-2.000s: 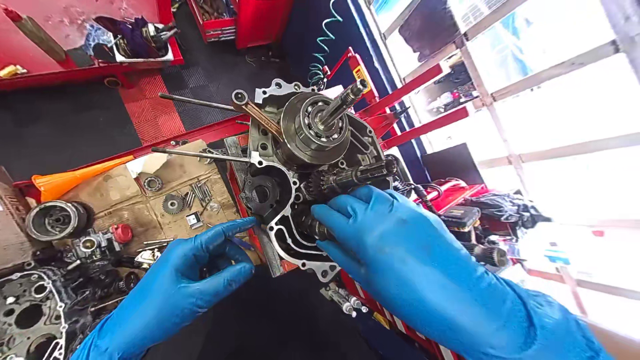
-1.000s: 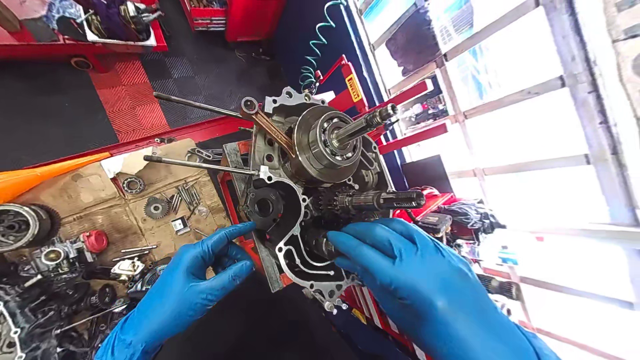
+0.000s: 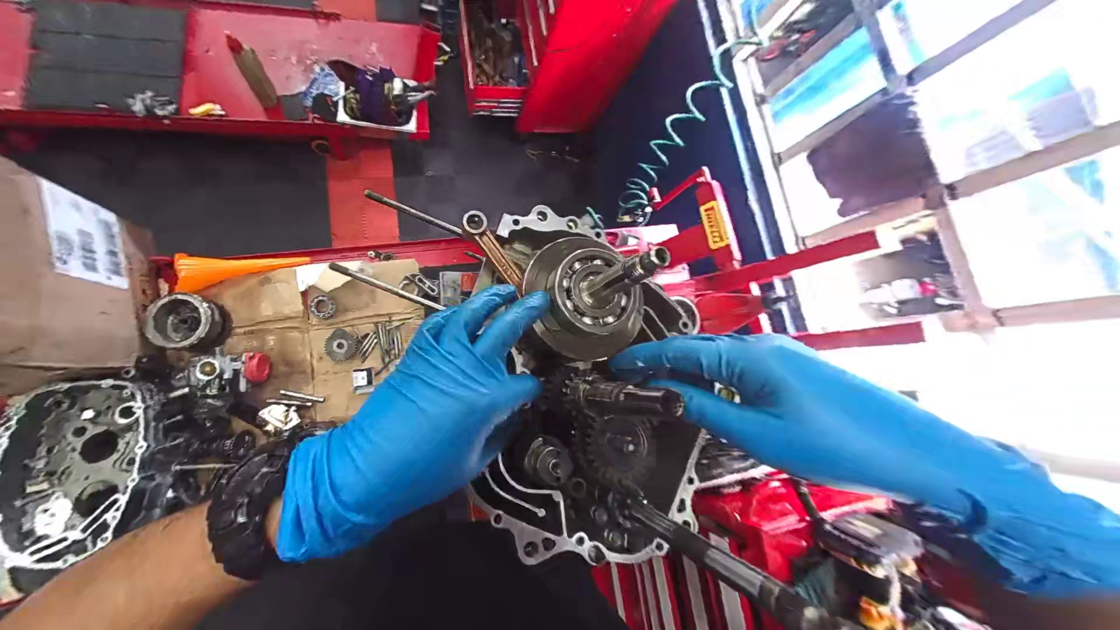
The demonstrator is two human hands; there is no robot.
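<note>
An engine crankcase half lies open in the middle, with a crankshaft and its bearing seated at the top. The connecting rod points up and left. My left hand, in a blue glove, touches the crankshaft's left side with its fingertips. My right hand, also gloved, has its fingers at the crankshaft's lower right, beside a splined transmission shaft; whether it grips anything cannot be told. Gears lie below that shaft. Another long shaft extends to the lower right.
Another crankcase half lies at the lower left. Cardboard bears a small gear, a bearing and pins. Near them are a carburetor and an orange funnel. A red metal frame stands behind the engine.
My left hand has moved up to the crankshaft. My right hand has moved from the lower gear area to beside the crankshaft. The view has shifted considerably.
</note>
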